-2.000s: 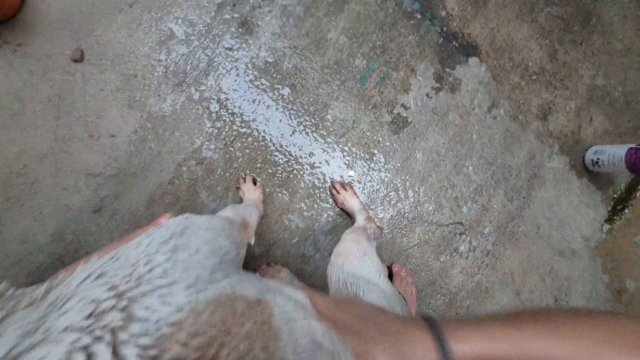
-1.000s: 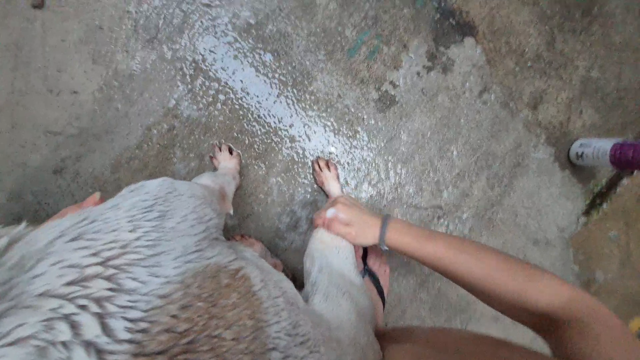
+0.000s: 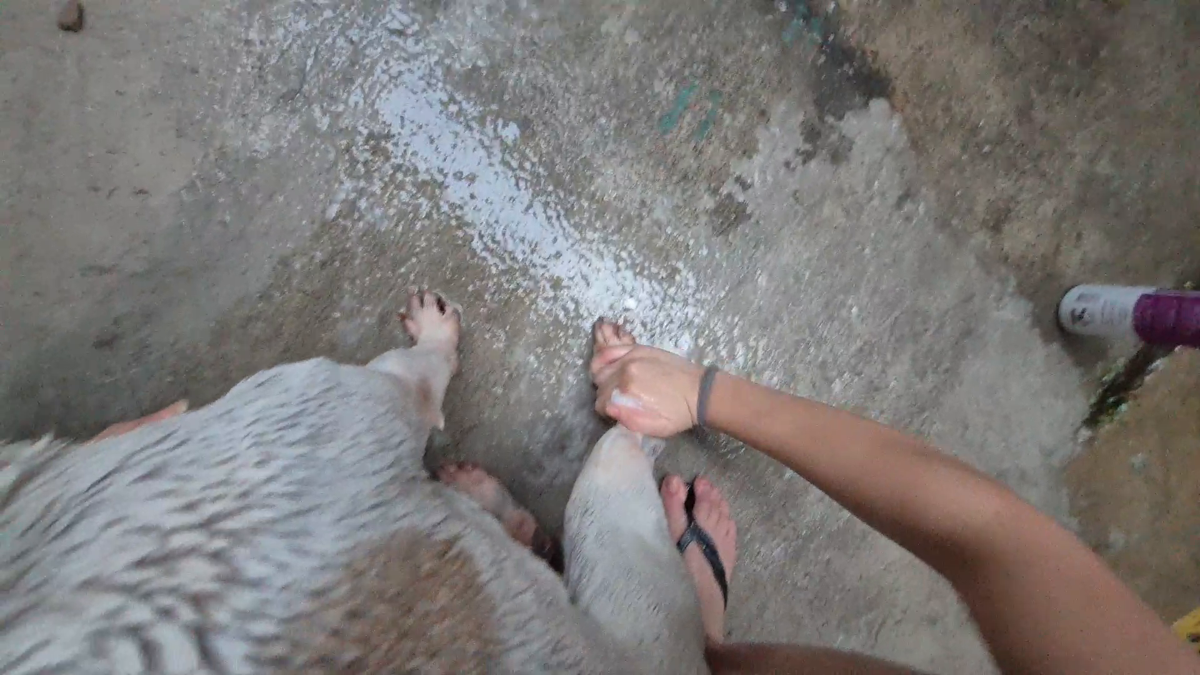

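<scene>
A wet dog with white fur and a brown patch (image 3: 309, 525) fills the lower left. My right hand (image 3: 647, 389), a grey band at its wrist, is closed around the lower part of the dog's leg (image 3: 628, 525), just above the paw; a bit of white lather shows on the hand. The other paw (image 3: 431, 319) rests on the concrete to the left. A sliver of skin (image 3: 141, 419) shows past the dog's back at the far left; whether it is my left hand cannot be told.
A foot in a black flip-flop (image 3: 703, 548) stands beside the held leg. Wet, shiny concrete (image 3: 506, 206) lies ahead. At the right edge a white and purple bottle (image 3: 1125, 314) lies on its side. A small stone (image 3: 71, 15) is at the top left.
My right hand, on the upper part of the dog's leg a second ago, has moved down the leg to just above the paw. Two seconds ago that hand was not visible.
</scene>
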